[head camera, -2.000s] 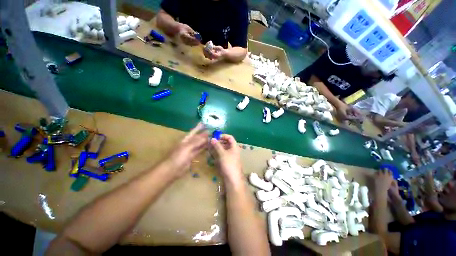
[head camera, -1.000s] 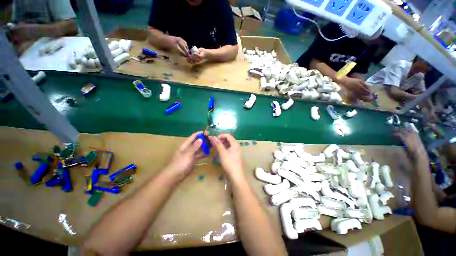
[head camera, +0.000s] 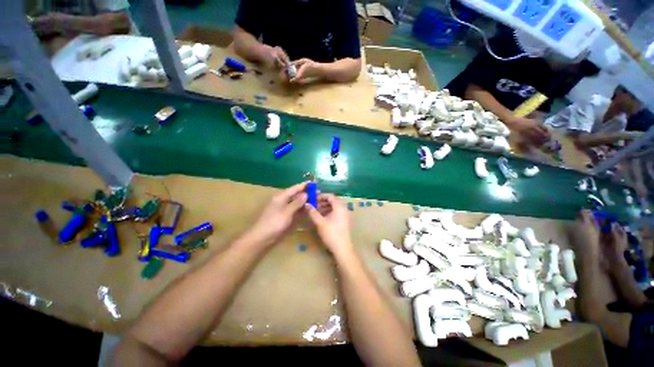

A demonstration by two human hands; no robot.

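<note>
My left hand (head camera: 285, 208) and my right hand (head camera: 331, 215) hold a blue battery cell (head camera: 312, 193) upright between their fingertips, at the near edge of the green conveyor. A small wired bit shows at the cell's top end; its details are too small to tell. A tangled heap of battery-and-board assemblies (head camera: 111, 233) lies on the brown bench covering (head camera: 237, 287) at the left. A large heap of white housings (head camera: 480, 276) lies at the right.
The green conveyor (head camera: 208, 150) crosses ahead, carrying white housings (head camera: 272, 126) and blue cells (head camera: 284, 149). A pale frame post (head camera: 72, 122) stands at left. People work opposite and at far right. A cardboard carton (head camera: 574, 348) is at lower right, a power strip (head camera: 552, 21) overhead.
My hands first came together on the blue cell, which was tilted and now stands more upright. The view has shifted, and items on the belt appear farther right.
</note>
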